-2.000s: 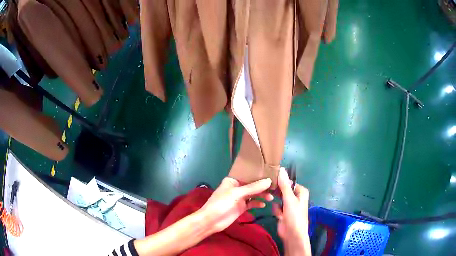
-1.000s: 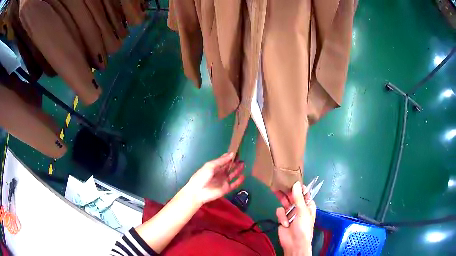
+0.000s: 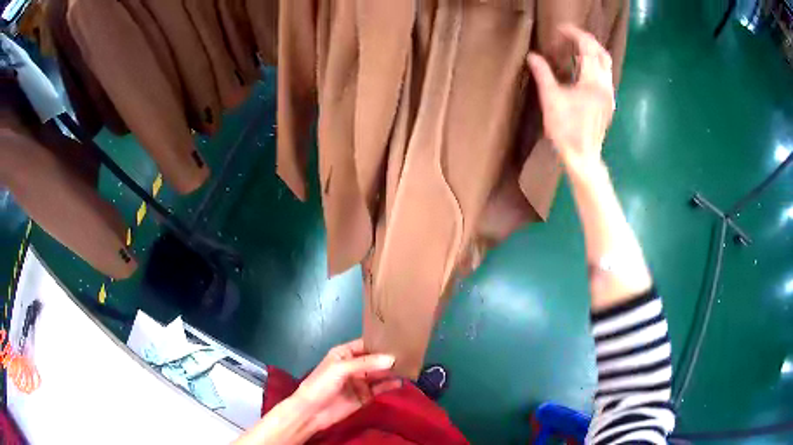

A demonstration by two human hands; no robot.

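A tan jacket (image 3: 496, 104) hangs in front of me, its long front panel (image 3: 417, 226) drawn down toward me. My left hand (image 3: 352, 378) pinches the bottom end of that panel between thumb and fingers, low in the view. My right hand (image 3: 578, 100) is raised beside the upper right part of the jacket, thumb and fingers apart, its back toward me. Its palm is hidden, and no snips show, so I cannot tell whether it holds them.
More tan jackets (image 3: 139, 78) hang at the upper left. A white table (image 3: 78, 374) with papers (image 3: 183, 361) and an orange coiled hose (image 3: 22, 369) is at the lower left. A blue stool (image 3: 561, 421) is at the bottom right, a grey rack leg (image 3: 717, 278) beyond it.
My right hand has let go of the panel's bottom end and moved up beside the jacket; the snips are out of sight. My left hand now holds a panel end. The white gap between the panels no longer shows.
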